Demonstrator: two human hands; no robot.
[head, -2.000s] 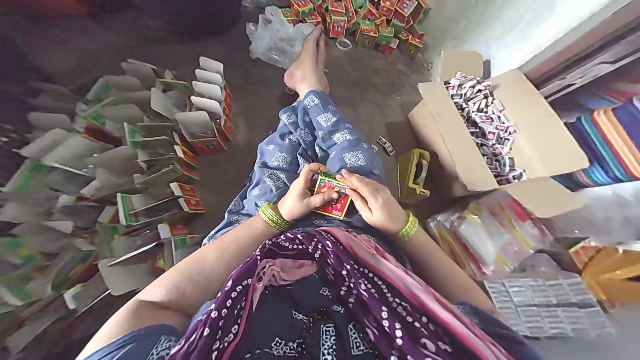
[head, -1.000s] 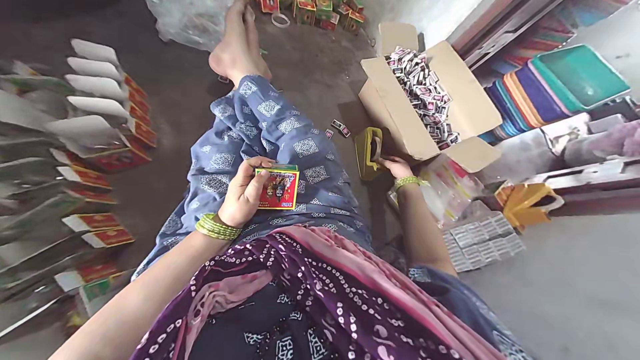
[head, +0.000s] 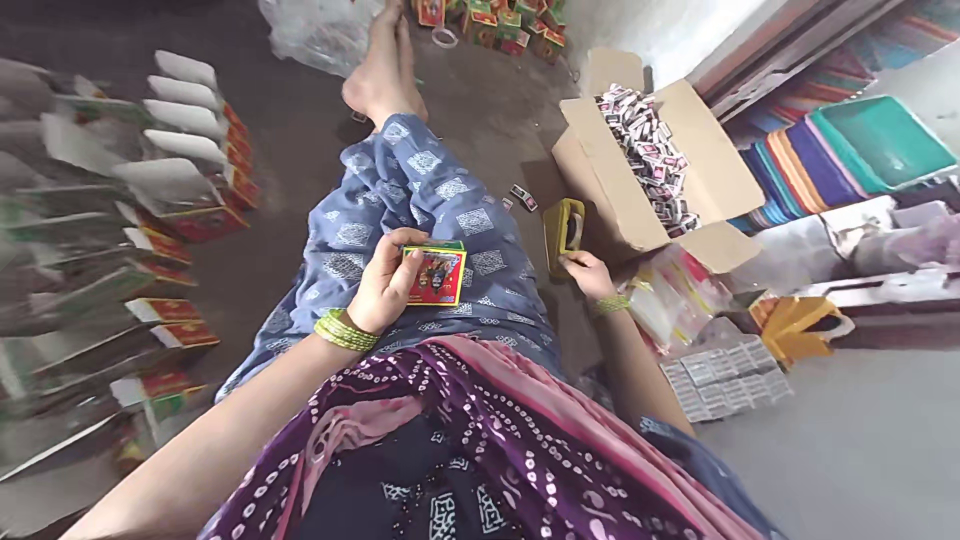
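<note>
My left hand (head: 390,285) holds a small red, yellow and green printed carton (head: 436,277) above my lap, with the thumb on its front face. Over on the right, my right hand (head: 589,274) is at the near end of a yellow tape dispenser (head: 556,236) on the floor, its fingertips touching the near edge. Whether those fingers grip it or a piece of tape cannot be told. A roll sits partly visible inside the dispenser. Two small matchbox-like packs (head: 523,198) lie on the floor just beyond it.
An open cardboard box (head: 600,180) full of small packs stands at right, beside stacked coloured trays (head: 817,157). Rows of open printed cartons (head: 202,217) stand at left. Plastic packets (head: 675,296) and wrapped blocks (head: 724,379) lie at right. A clear plastic bag (head: 315,34) lies near my feet.
Two seconds ago both hands were on the carton over my lap. My right hand has since left it and moved right to the yellow dispenser, while my left hand keeps the carton.
</note>
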